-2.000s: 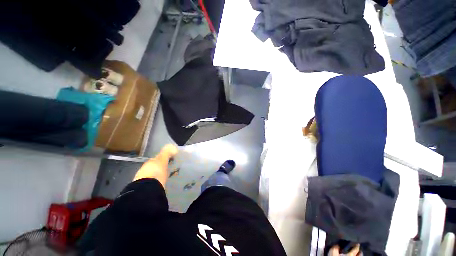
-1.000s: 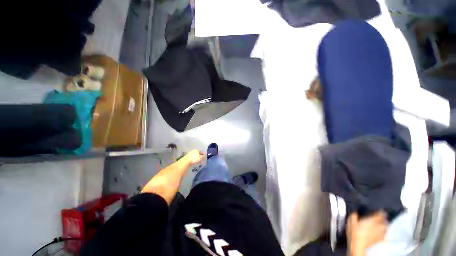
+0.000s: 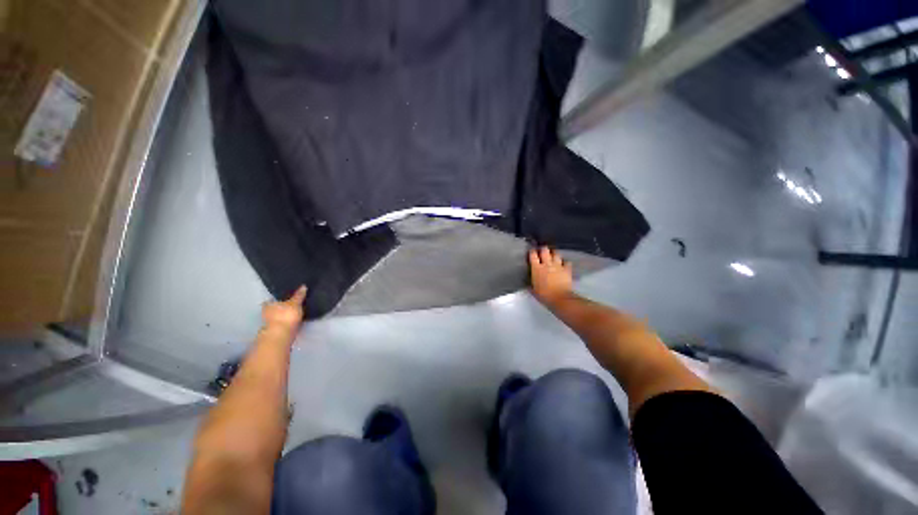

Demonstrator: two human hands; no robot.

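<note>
A dark grey-black garment (image 3: 393, 111) lies spread on the floor in front of me, with a lighter grey inner side (image 3: 443, 264) showing along its near edge and a narrow white strip (image 3: 418, 213) above that. My left hand (image 3: 284, 310) is at its near left corner, fingers on the dark cloth edge. My right hand (image 3: 551, 274) is at the near edge on the right, fingertips over the cloth. Both hands are bare. The thumbs are partly hidden.
A brown cardboard box (image 3: 86, 131) stands at the left behind a pale metal frame rail (image 3: 126, 211). Another metal bar (image 3: 684, 62) crosses at the upper right. A red object (image 3: 26, 488) is at the lower left. Whitish plastic-like material (image 3: 846, 443) lies lower right.
The view has moved down and close to the floor garment. My right hand has left the dark cloth on the table; both hands are now at the floor garment's near edge. The board has left view.
</note>
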